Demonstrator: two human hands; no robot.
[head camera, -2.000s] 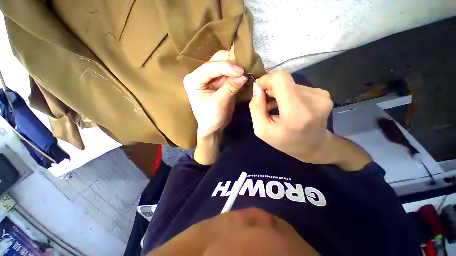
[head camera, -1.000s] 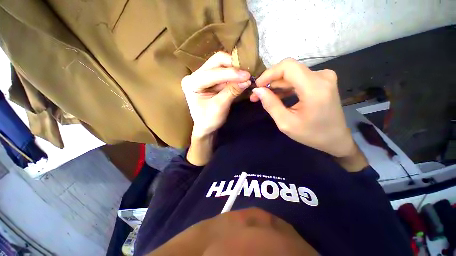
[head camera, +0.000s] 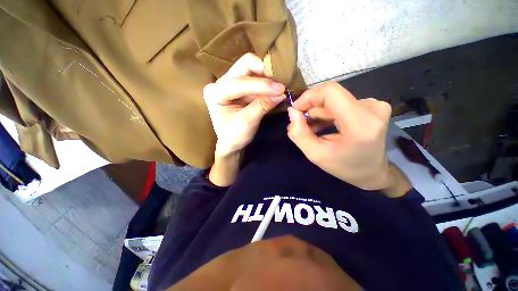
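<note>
The brown jacket (head camera: 164, 74) lies over the table edge, with white basting thread (head camera: 105, 88) on its body. My left hand (head camera: 241, 105) pinches the sleeve cuff edge, where a small dark button (head camera: 288, 91) shows at the fingertips. My right hand (head camera: 341, 133) is just to the right, thumb and forefinger closed on a thin shiny needle (head camera: 291, 99) that points at the button. A small shiny bit shows by the right forefinger. The thread is too fine to make out.
The white table (head camera: 363, 34) stretches behind the jacket. A white machine bed (head camera: 423, 170) stands at right. Dark red and grey thread cones (head camera: 458, 244) are at the lower right. Dark blue cloth (head camera: 14, 165) hangs at the far left. A tiled floor (head camera: 74, 199) shows at lower left.
My right hand moved away from the cuff, then slightly down and right, and the needle shows more clearly between the hands. My left hand keeps its pinch. The view has shifted a little.
</note>
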